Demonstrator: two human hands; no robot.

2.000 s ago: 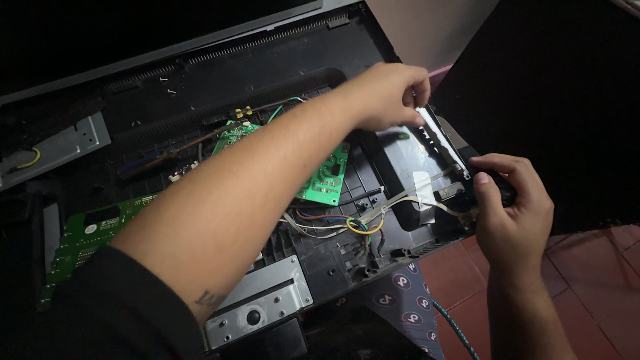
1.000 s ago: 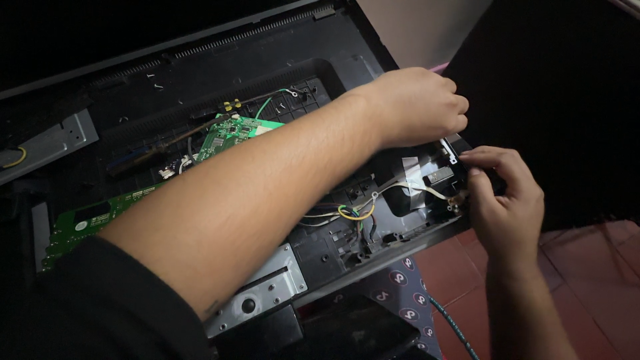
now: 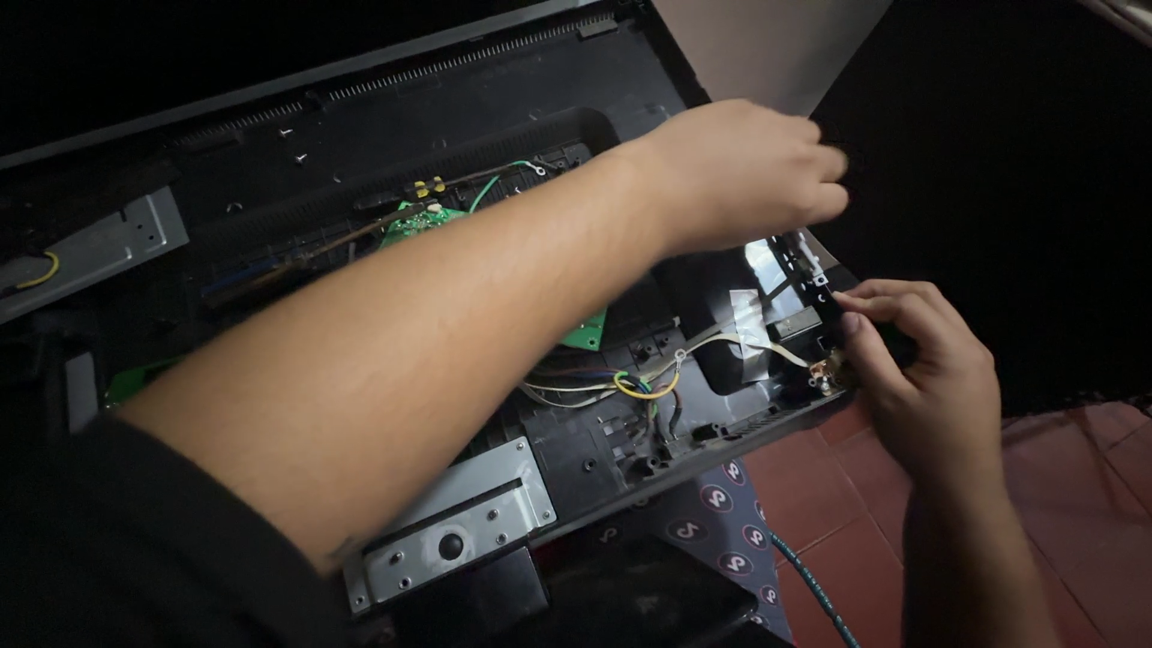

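My left hand (image 3: 756, 175) reaches across an opened black plastic housing, perhaps of a television, its fingers curled above the right side; whether they hold anything is hidden. My right hand (image 3: 931, 360) is at the housing's right edge, thumb and index fingertips close together beside a narrow light strip (image 3: 813, 261). Its grip on the rim or a small part cannot be made out. Left of these fingertips are a small metal-coloured block (image 3: 797, 323), silvery tape (image 3: 749, 333) over a pale cable, and a small component (image 3: 823, 373) at the corner. My left forearm partly hides a green circuit board (image 3: 589, 331).
Bundled wires with a yellow loop (image 3: 646, 394) lie in the housing (image 3: 504, 90). Loose screws (image 3: 301, 159) rest near its upper left. A metal bracket (image 3: 504, 513) is at the front edge, another metal plate (image 3: 126, 243) at left. A braided cable (image 3: 810, 580) hangs over red floor tiles.
My left hand has moved from the light strip at the right edge, up and away from it. My right hand stays by that edge, its fingers shifted slightly.
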